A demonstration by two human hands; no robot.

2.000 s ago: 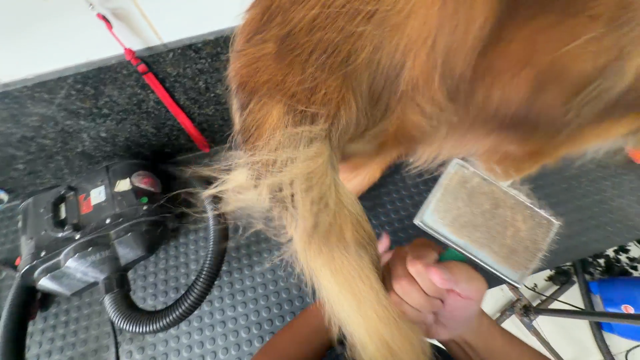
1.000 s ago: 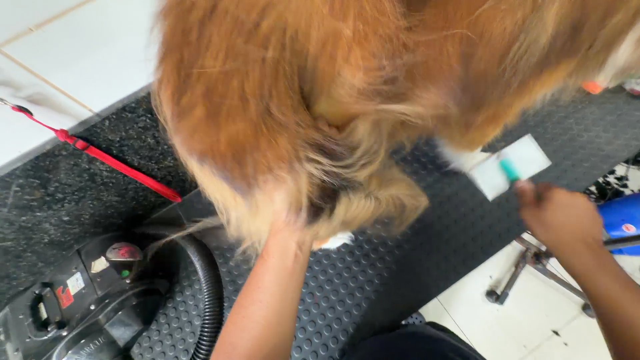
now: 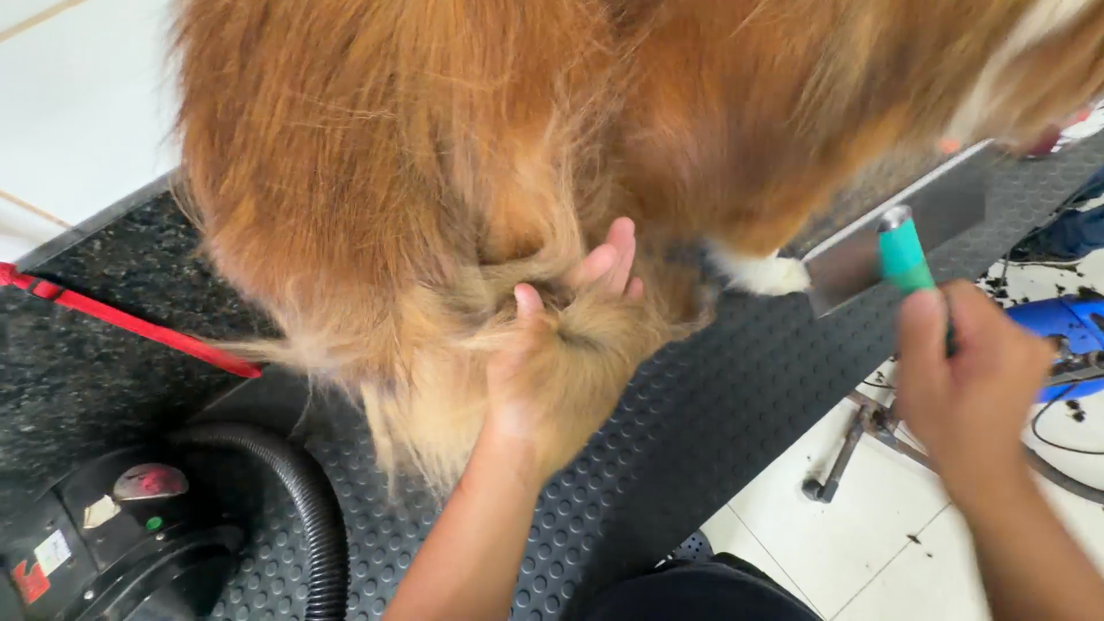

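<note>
A long-haired reddish-brown dog (image 3: 414, 129) stands on a black studded rubber mat (image 3: 690, 448); its head is out of view. My left hand (image 3: 561, 336) lies palm up in the long blond fur at the dog's rear, fingers apart, with hair draped over the palm and wrist. At the right, my right hand (image 3: 966, 379) grips the green handle (image 3: 904, 254) of a slicker brush. The brush's metal back (image 3: 897, 241) faces me, its pins hidden, close to a white paw (image 3: 768, 274) and off the fur under my left hand.
A black pet dryer (image 3: 112, 535) with a corrugated hose (image 3: 310, 509) sits at the lower left. A red strap (image 3: 147, 332) crosses a dark granite ledge (image 3: 52, 379). Metal table legs (image 3: 841, 453), a blue object (image 3: 1052, 328) and dark hair tufts are at the right.
The hands were close together below the fur two seconds ago; now they are apart, the right one farther right with the brush. The brush's hair-filled pin side, visible earlier, is turned away.
</note>
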